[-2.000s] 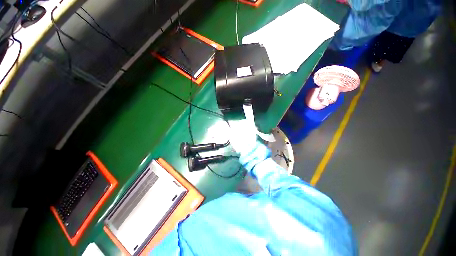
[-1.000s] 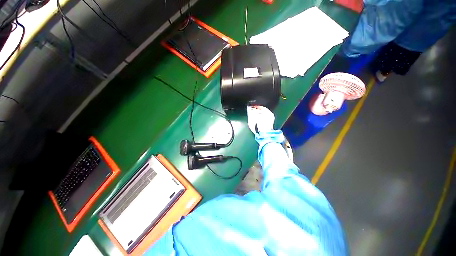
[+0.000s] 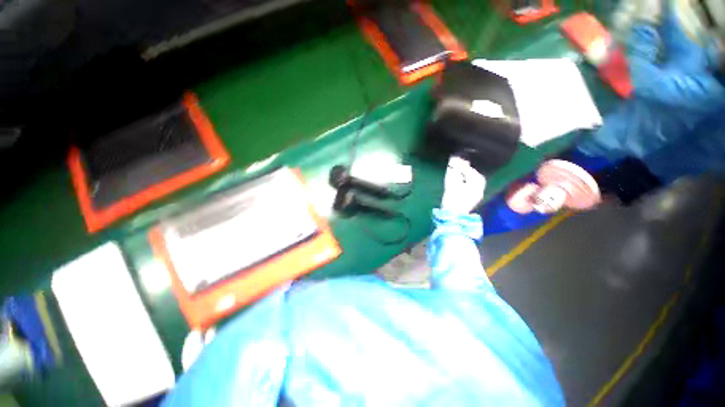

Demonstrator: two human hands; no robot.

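Note:
The frame is blurred. My right hand [image 3: 463, 189], in a white glove, is at the near side of the black label printer [image 3: 475, 115]; whether it holds a label cannot be told. My left hand [image 3: 193, 347] shows only as a small pale part at the near edge of the orange-red tray [image 3: 262, 288]; the sleeve hides the rest. On that tray lies a silver-grey laptop [image 3: 238, 230], underside up, with vent slots along its far side. Two black barcode scanners [image 3: 362, 196] lie between the laptop and the printer.
An open laptop on a tray [image 3: 147, 155] lies beyond at left, another tray [image 3: 409, 36] at the back. A white sheet or pad [image 3: 114, 326] is at left, white paper [image 3: 548, 99] behind the printer. A pink fan [image 3: 560, 189] stands at right, near a person in blue [image 3: 664, 119].
The view has turned leftward, so the bench sits further right and the white pad shows more fully. My right hand remains at the printer's near side. A pale part of my left hand now shows.

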